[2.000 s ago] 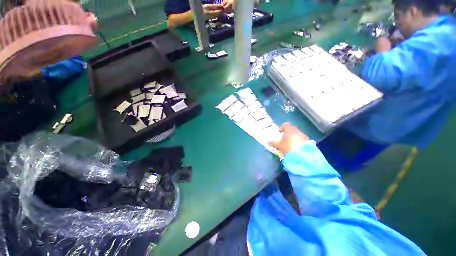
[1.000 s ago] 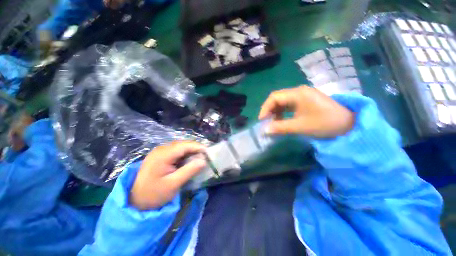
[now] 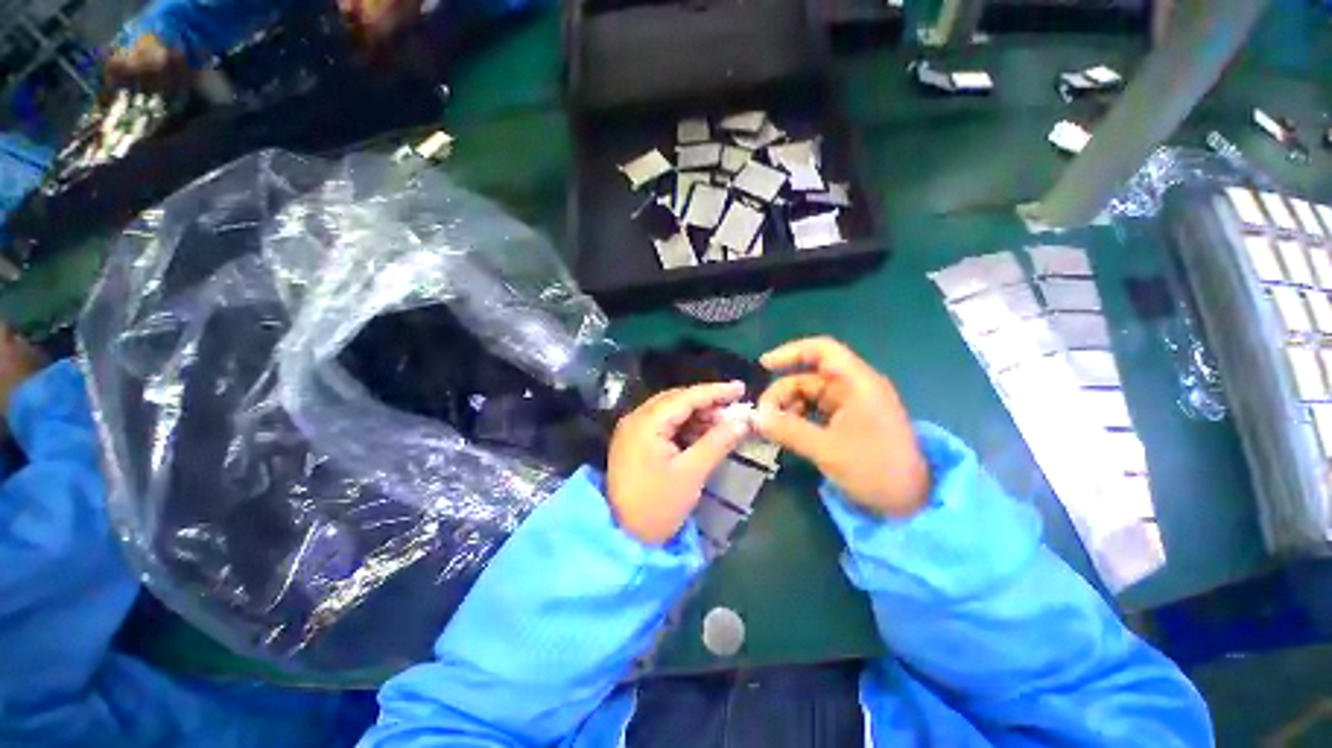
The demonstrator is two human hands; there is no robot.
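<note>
My left hand [image 3: 668, 456] and my right hand [image 3: 855, 428] meet above the bench, fingertips together at a small whitish piece [image 3: 742, 418]. The fingers mostly hide it, so I cannot tell its shape. A short strip of grey adhesive pieces [image 3: 726, 504] hangs below the fingertips, beside my left hand. It seems held by the left hand. The thumb and finger of my right hand close on the edge of the small piece. Dark parts [image 3: 687, 368] lie just behind the hands, partly hidden.
A large clear poly bag [image 3: 205, 482] lies at left, its mouth towards my hands. A black box [image 3: 599, 176] with pale squares stands ahead. Spare adhesive strips [image 3: 1055, 395] lie at right, before a tray of parts [image 3: 1285, 292]. Other people's hands show at upper left.
A strip first lay under my right hand at the fanned strips, then was stretched between both hands. Now the hands are closer together at the small piece, and the strip hangs down.
</note>
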